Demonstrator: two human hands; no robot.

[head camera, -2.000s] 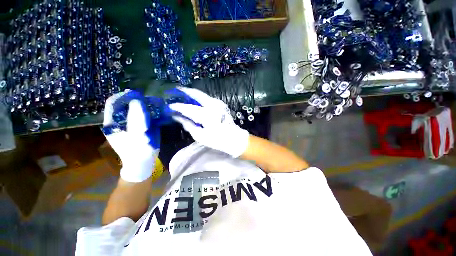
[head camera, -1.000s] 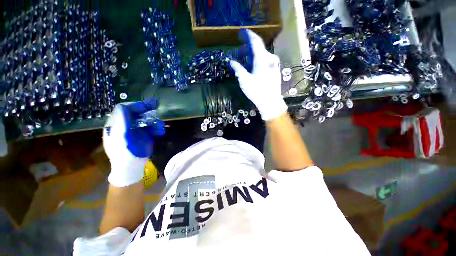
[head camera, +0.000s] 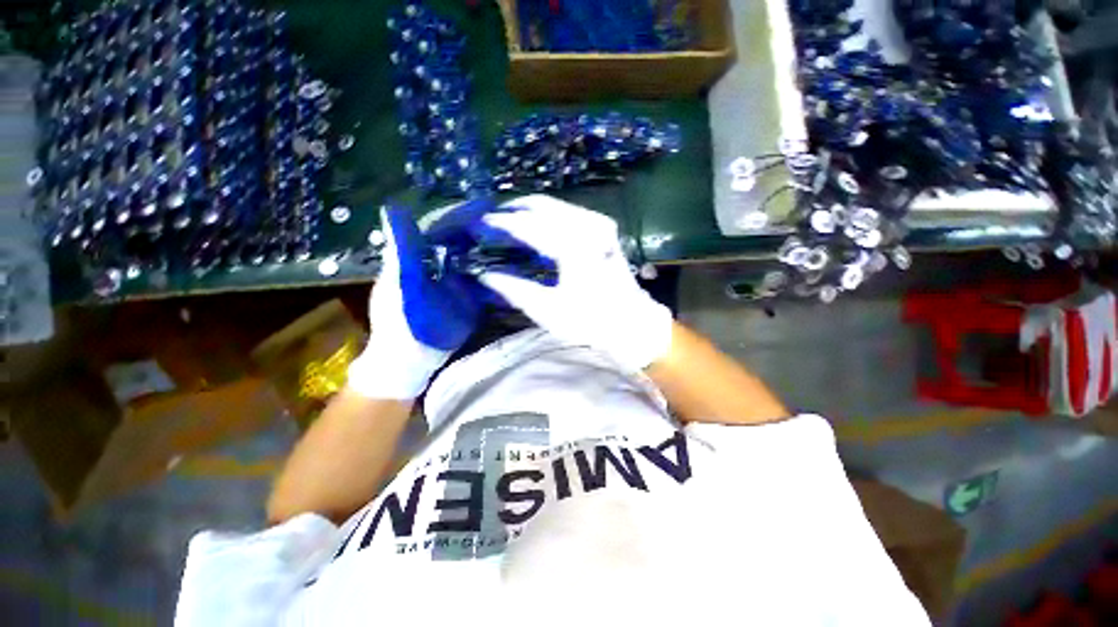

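Observation:
My left hand (head camera: pixel 423 300), in a white glove with blue palm and fingers, is at the bench's front edge with its thumb raised. It holds a small board piece (head camera: pixel 444 257) with silver parts. My right hand (head camera: pixel 566 276), gloved the same way, is beside it with its fingers on dark thin wires (head camera: pixel 509 260) at the piece. The fingers partly hide the piece and wires. Just behind my hands a bunch of wired boards (head camera: pixel 582 147) lies on the green bench, its wires hidden by my right hand. Board strips (head camera: pixel 435 110) lie left of that bunch.
A panel stack (head camera: pixel 172 135) fills the bench's left side, with loose white discs (head camera: pixel 340 214) beside it. An open carton (head camera: pixel 619 76) stands at the back. White trays (head camera: pixel 748 135) of wired boards are at right. A red stool (head camera: pixel 969 349) and floor cartons (head camera: pixel 300 343) are below.
My right hand has come back from the bunch behind to meet my left hand. My left hand has moved right. The view has shifted slightly.

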